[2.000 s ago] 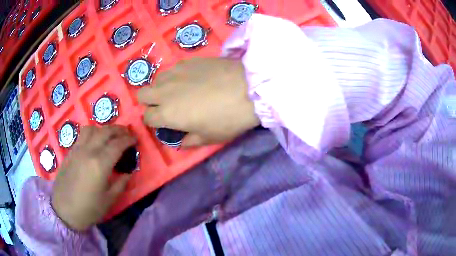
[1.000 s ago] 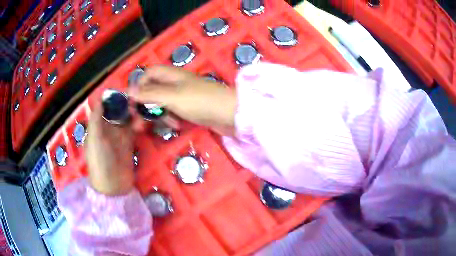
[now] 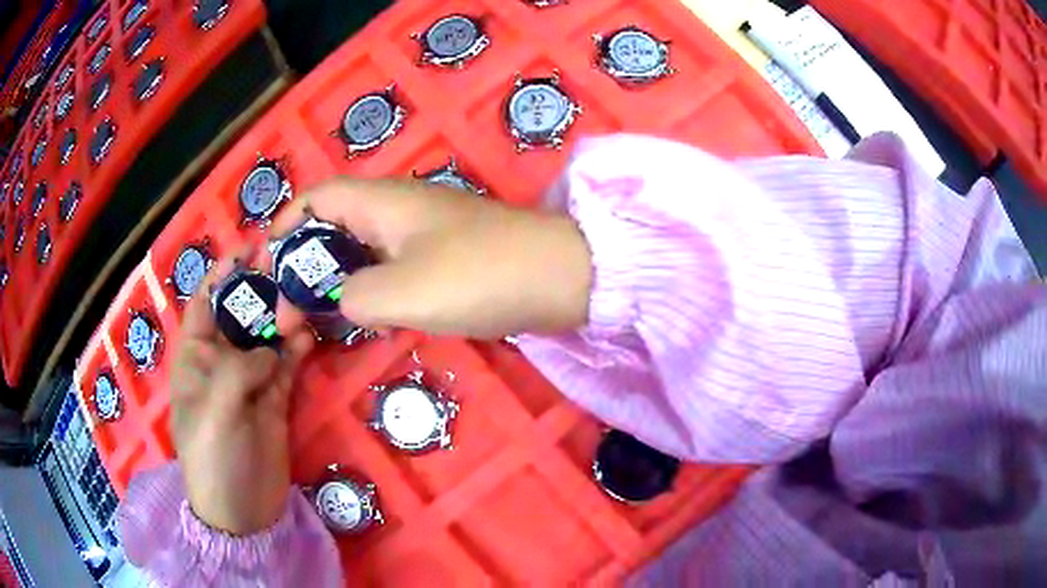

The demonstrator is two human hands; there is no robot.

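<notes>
My left hand holds one round smartwatch head, screen up. My right hand holds another watch head by its rim, close beside the first. Both dark screens show a white QR code and a small green mark. They are held above the red parts tray, whose square pockets hold several silver watch heads, case backs up, such as one below my right hand. One dark watch head lies in a pocket near the tray's near edge.
Another full red tray is at the upper left. A grey device with keys is at the left edge. A white sheet with a dark pen lies right of the tray. A further red tray is at the upper right.
Both hands rose from the near pockets with a watch head each. Over the last second the heads turned more toward me and both screens now show QR codes. The view shifted.
</notes>
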